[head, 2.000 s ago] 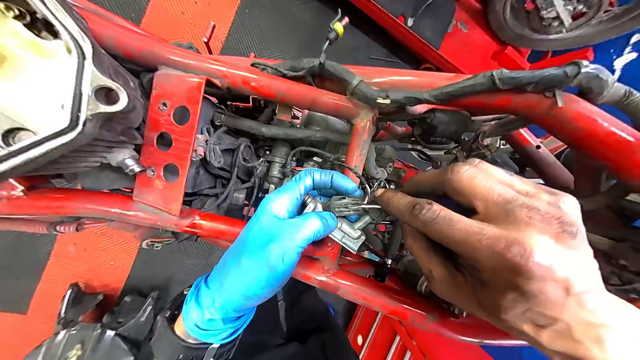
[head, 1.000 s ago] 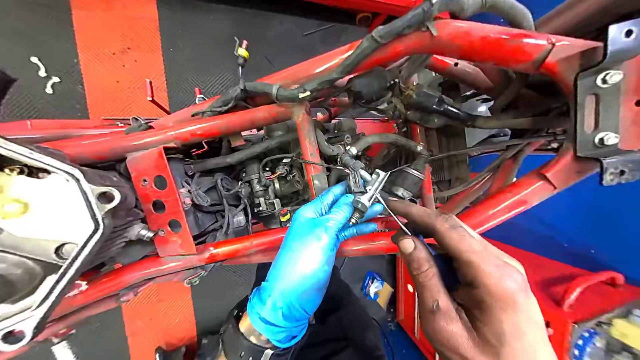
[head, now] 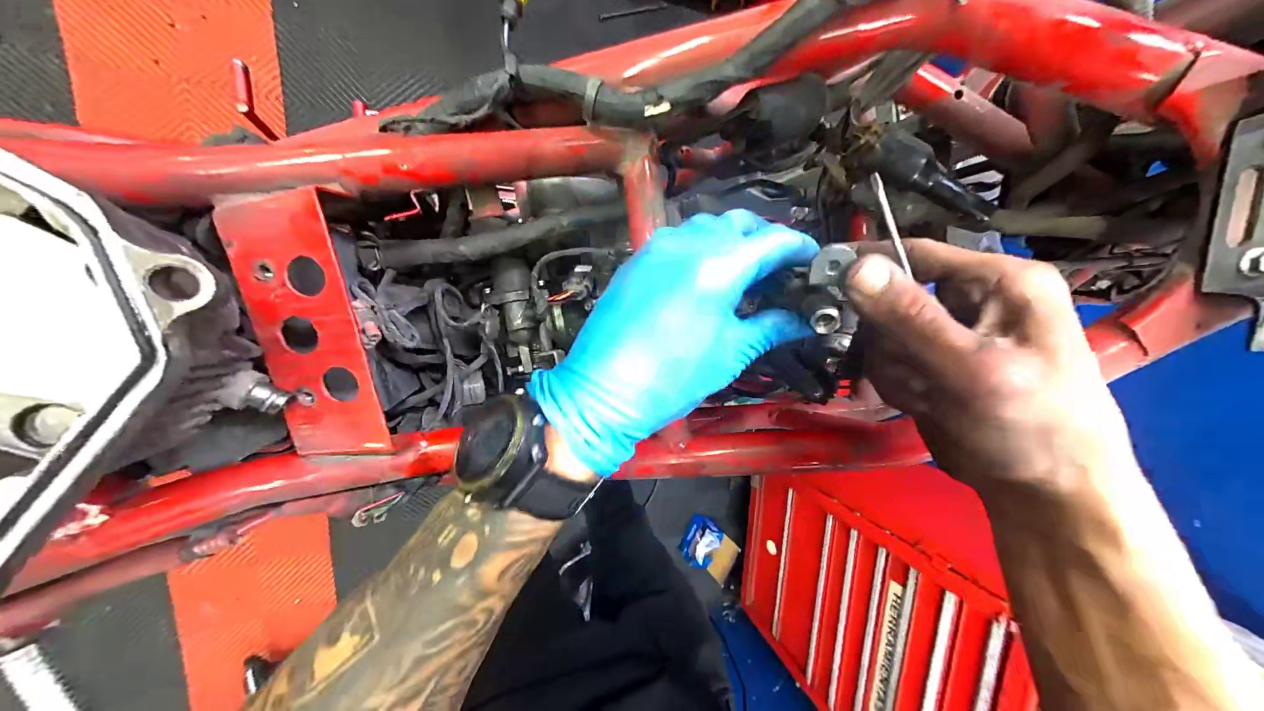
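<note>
My left hand (head: 681,316), in a blue glove, reaches over the red tubular frame (head: 790,449). Its thumb and fingertips are at a small metal fitting (head: 826,314) with a round bore. My right hand (head: 973,346), bare and stained dark, pinches a grey metal tab with a hole (head: 832,265) at the top of that fitting, between thumb and forefinger. A thin metal rod (head: 892,225), perhaps a screwdriver shaft, sticks up from behind the right fingers; its handle is hidden. Both hands are close together above the hoses and wiring inside the frame.
A red bracket with several holes (head: 301,321) crosses the frame at left, beside a metal engine casing (head: 128,296). A black wiring harness (head: 632,104) runs along the upper tube. A red tool chest (head: 839,592) stands below right, near a small blue box (head: 703,541) on the floor.
The fitting has turned between my hands, so its bore now faces the camera. The rod, which pointed down to the right hand, now points up from it. The view has shifted and come closer.
</note>
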